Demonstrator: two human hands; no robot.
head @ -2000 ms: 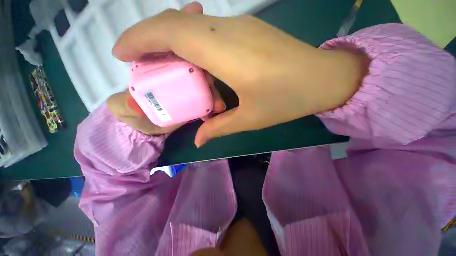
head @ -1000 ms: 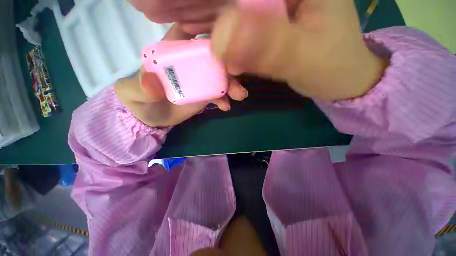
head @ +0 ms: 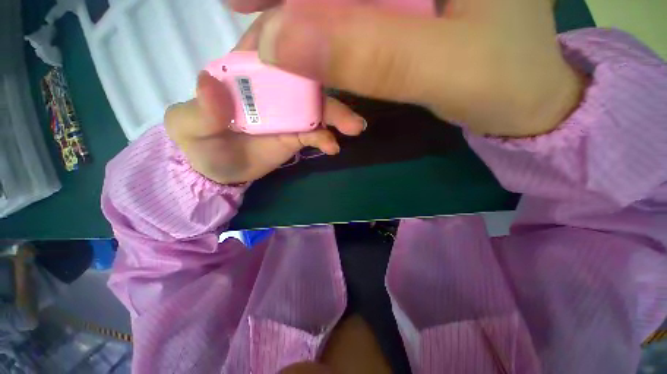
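Observation:
A pink smartwatch unit (head: 281,102) is in my left hand (head: 227,146), its plain back with a small barcode label and dark dots facing up. My left thumb lies at its left edge and fingertips show past its right side. My right hand (head: 417,66) is above and to the right, cut off by the top edge, its thumb over the upper part of the unit. Another pink piece (head: 358,6) shows at the top edge in my right hand; it looks like a second unit, mostly hidden.
A white foam tray (head: 146,55) lies behind my left hand on the green bench (head: 409,190). A multicoloured patterned strip (head: 64,120) and a crumpled white scrap (head: 44,44) lie left of it. A white stack (head: 22,146) stands far left. A yellow sheet (head: 636,29) is at upper right.
My right hand has moved up and right from over the unit, and a pink piece now shows in it. The unit in my left hand has shifted right and up.

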